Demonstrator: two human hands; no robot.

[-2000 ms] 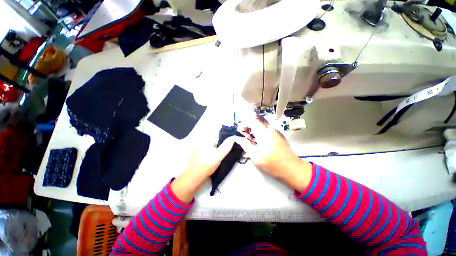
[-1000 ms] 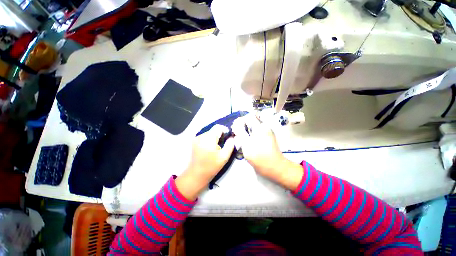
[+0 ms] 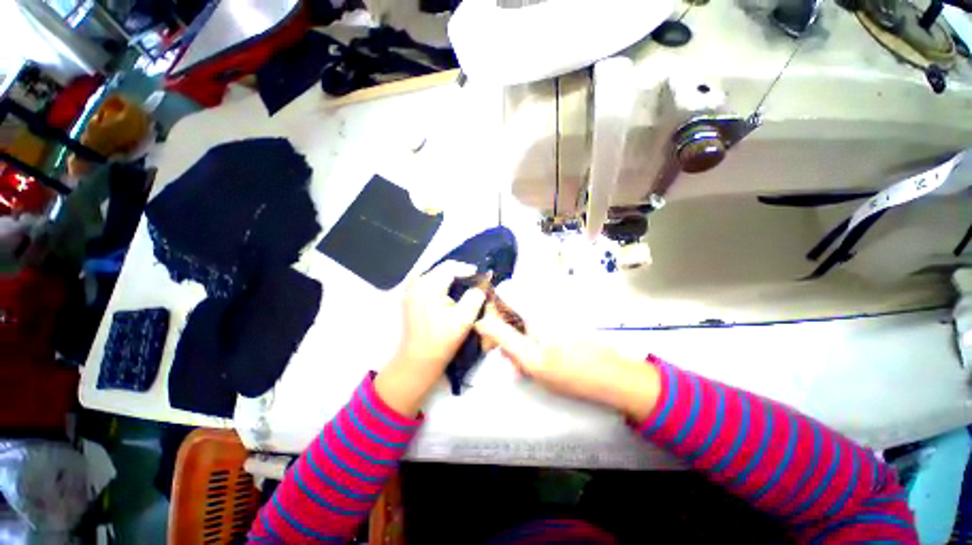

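A dark navy pocket piece is bunched between my hands, left of and nearer than the machine's presser foot. My left hand grips it from the left with thumb and fingers. My right hand meets it from the right; a brownish-red tool shows at its fingers, seemingly the red-handled tool. The fingers hide part of the fabric. A dark grey pocket template with a pale centre line lies flat to the left.
Large dark cut pieces lie at the left, with a small flecked square at the table's left edge. The cream sewing machine fills the right, with a measuring tape on it. An orange basket is at lower left.
My hands and the navy piece have moved away from the needle area, left and toward me. The brownish-red tool now shows clearly at my right fingers.
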